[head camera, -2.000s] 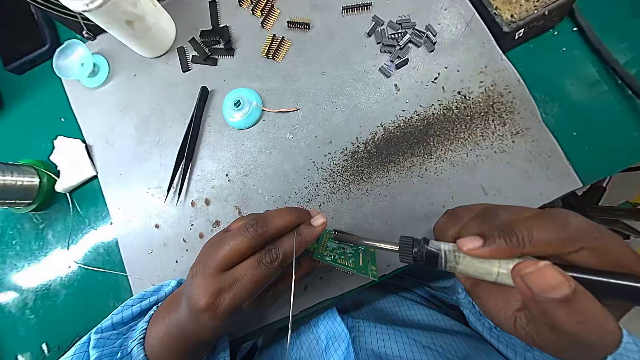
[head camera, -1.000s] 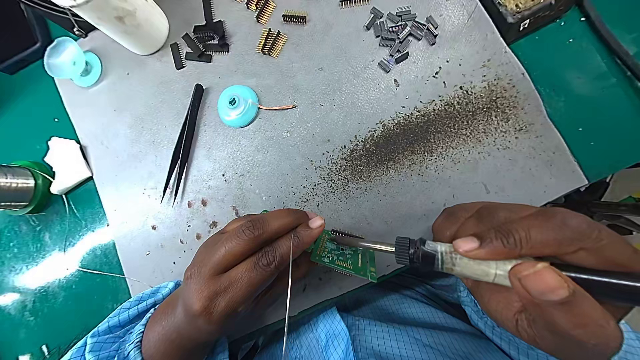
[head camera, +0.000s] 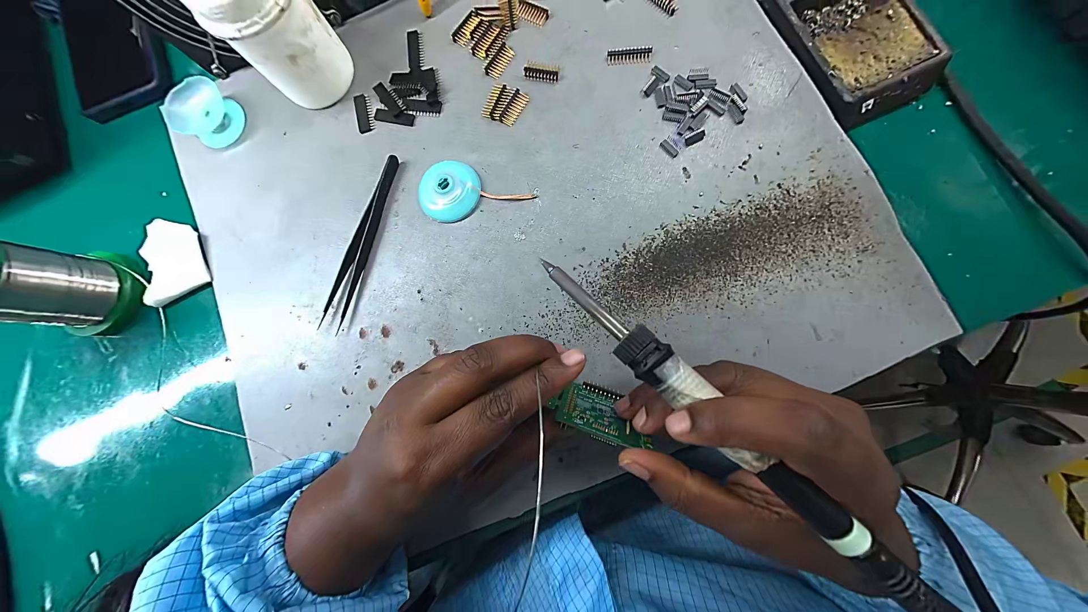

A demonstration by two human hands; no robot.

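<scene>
My left hand (head camera: 476, 408) grips the left end of a small green circuit board (head camera: 595, 414) and also pinches a thin solder wire (head camera: 541, 476) that hangs toward my lap. A row of black header pins lines the board's upper edge. In my right hand (head camera: 765, 459) is a soldering iron (head camera: 646, 350), its bare metal tip pointing up and left, clear of the board. Fingers of that hand touch or nearly touch the board's right end. Black tweezers (head camera: 364, 242) and a light-blue round dispenser of copper braid (head camera: 449, 192) lie on the grey mat beyond.
Black female headers (head camera: 408, 93), gold pin headers (head camera: 493, 42) and small grey connectors (head camera: 697, 102) lie at the back. Dark debris (head camera: 731, 246) is spread across the grey mat (head camera: 272, 212). A tip-cleaner tray (head camera: 884, 51) stands back right, a white bottle (head camera: 289, 59) back left, a solder spool (head camera: 68, 285) left.
The iron's tip has left the header pins on the board and now points up and left over the mat. My right hand has moved left, its fingers now at the board's right end.
</scene>
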